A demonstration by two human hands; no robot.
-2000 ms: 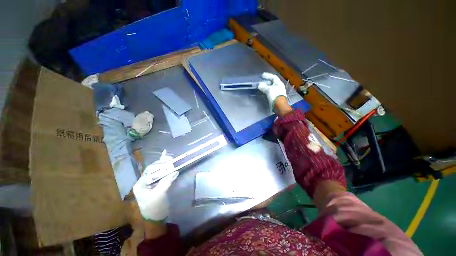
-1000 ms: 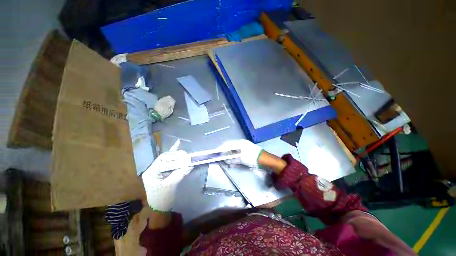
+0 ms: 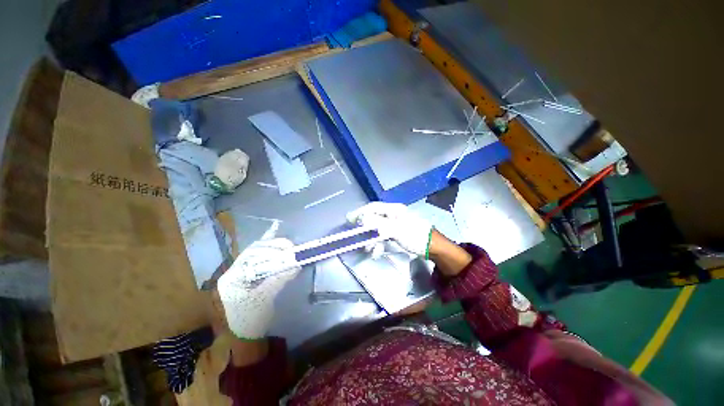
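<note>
A narrow sheet-metal part (image 3: 336, 245) with a long dark slot is held level between my two white-gloved hands, above the near part of the metal-topped table (image 3: 230, 119). My left hand (image 3: 258, 284) grips its left end. My right hand (image 3: 394, 227) grips its right end; the fingertips partly cover it. Below, a small stack of pale metal parts (image 3: 343, 287) lies near the table's front edge. Two pale rectangular blanks (image 3: 280, 135) lie crossed farther back. Whether more than one part is in my hands cannot be told.
A blue-edged raised plate (image 3: 397, 111) bears thin scrap strips (image 3: 441, 132). An orange machine rail (image 3: 476, 95) runs behind it at the right. Light blue rags (image 3: 194, 190) and a spare whitish glove or bundle (image 3: 231, 169) lie at left, beside a cardboard flap (image 3: 111, 214).
My right hand has come from the raised plate to my left hand, and both now hold the slotted part. The part on the raised plate is gone from there; thin strips show there.
</note>
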